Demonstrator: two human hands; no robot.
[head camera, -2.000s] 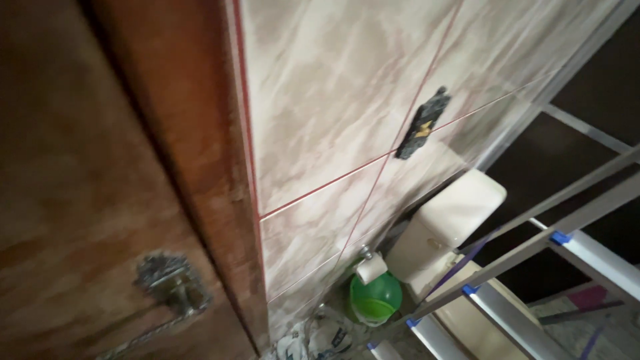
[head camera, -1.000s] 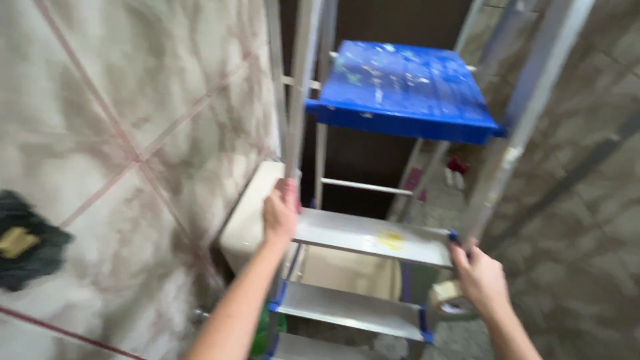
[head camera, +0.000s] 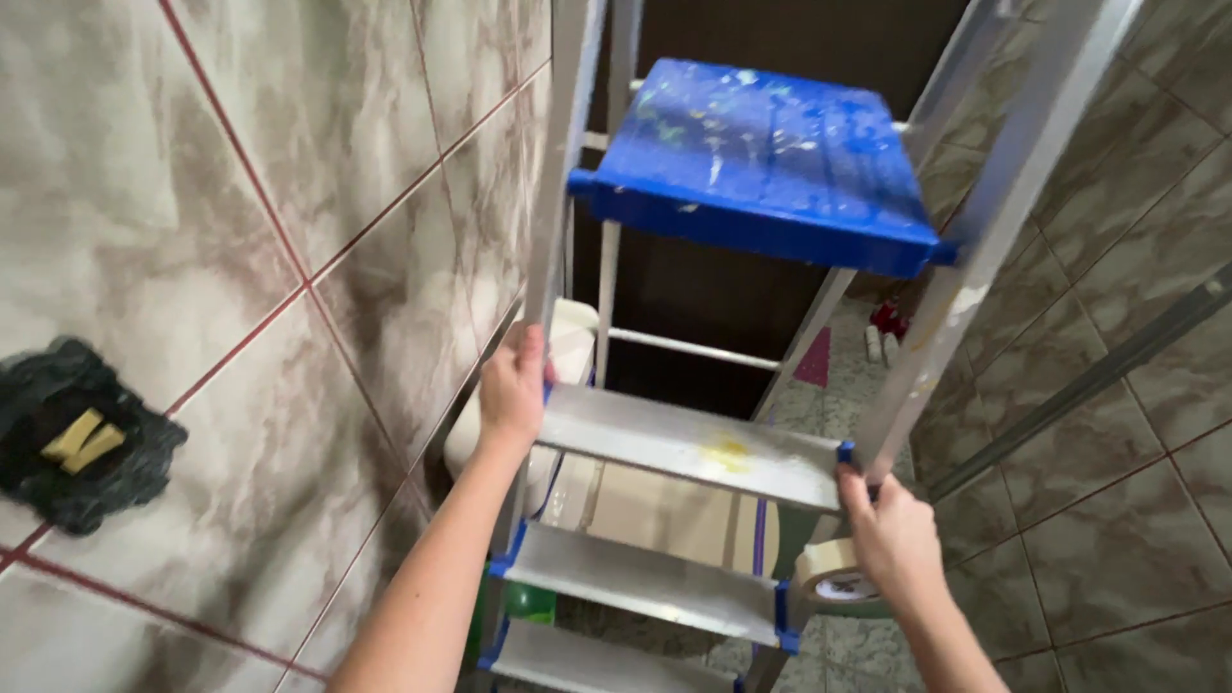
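Note:
An aluminium stepladder (head camera: 693, 448) with a blue, paint-spattered plastic platform (head camera: 760, 159) stands in front of me. My left hand (head camera: 515, 390) grips its left side rail beside the upper visible step. My right hand (head camera: 890, 525) is closed around the right rail at about the same height, level with the step's blue end cap. A roll of masking tape (head camera: 813, 568) is at my right hand, partly behind it; whether the fingers hold it I cannot tell. Yellow paint marks the step between my hands.
A toilet (head camera: 674, 510) is behind the ladder, with its cistern (head camera: 568, 337) by the left wall. A dark ornamental plaque (head camera: 87, 438) is on the marbled wall tiles (head camera: 385, 241). A green container (head camera: 529, 602) sits low behind the steps. A grey rail (head camera: 1088, 385) slants at right.
The view has swung from the wooden door and wall to face the ladder. Both hands, out of sight two seconds ago, were on the rails one second ago and remain there.

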